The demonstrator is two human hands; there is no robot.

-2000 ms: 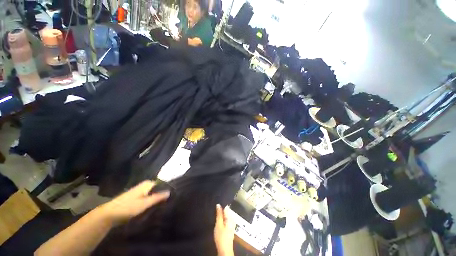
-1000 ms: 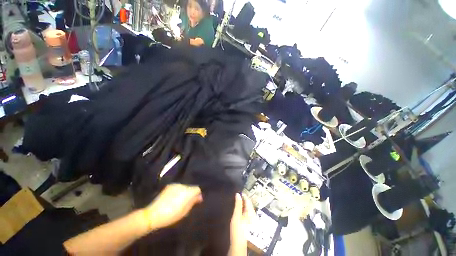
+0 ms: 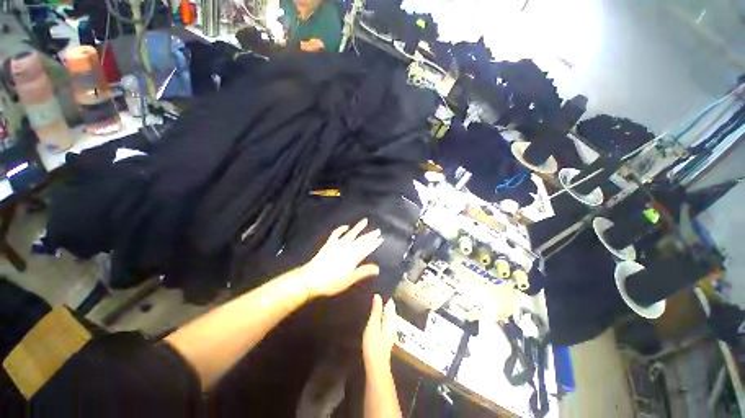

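Observation:
A black garment piece [image 3: 335, 216] lies on the machine table at the left end of the overlock machine [image 3: 482, 253] and hangs over the front edge. My left hand [image 3: 343, 260] rests flat on the cloth with its fingers spread. My right hand [image 3: 378, 331] is at the cloth's right side, by the table's front edge, its fingers upright and close together; whether it pinches the cloth is not clear. The cloth runs up to the needle end, where the presser foot is hidden.
A large black cloth heap [image 3: 245, 139] lies behind. Black loops [image 3: 519, 359] lie on the table at right. Thread cones on white dishes [image 3: 639, 290] stand far right. Bottles [image 3: 88, 90] stand at upper left. A person in green [image 3: 317, 28] sits beyond. A yellow board [image 3: 47, 349] is lower left.
My left hand has moved right and forward over the cloth and its fingers have spread. The cloth now covers the white table patch. My right hand has moved slightly.

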